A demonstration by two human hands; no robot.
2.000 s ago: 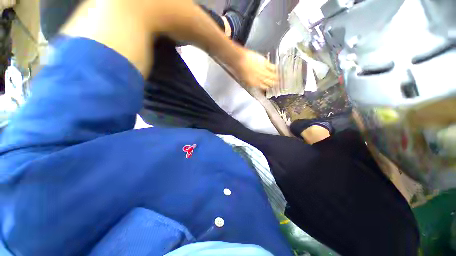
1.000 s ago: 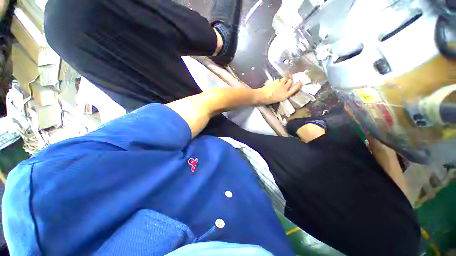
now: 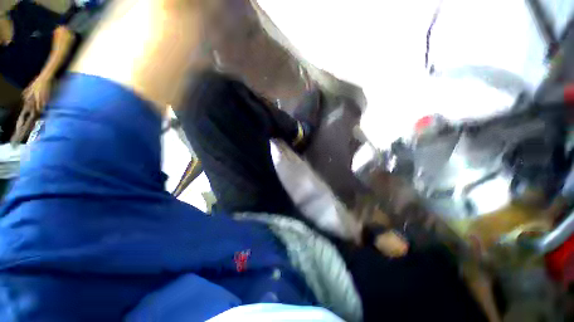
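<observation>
The frame is strongly blurred. My left arm, in a blue sleeve, rises at the upper left and runs out at the top edge; my left hand is not visible. My right hand is not visible either. A grey machine [image 3: 440,154] with a red part on top stands at the right, its shape smeared. A large bright white sheet [image 3: 377,50] fills the top centre and right, with a thin dark cord over it. Whether anything touches the machine cannot be told.
A dark brown table surface [image 3: 337,151] lies below the white sheet, with a pale edge beside my black-clothed legs. At the far left another person's arm and hand [image 3: 39,94] show. A red object [image 3: 560,261] is at the lower right.
My left hand has left the dark table and the arm has swung up out of the top edge. The view has shifted, showing the white sheet and another person.
</observation>
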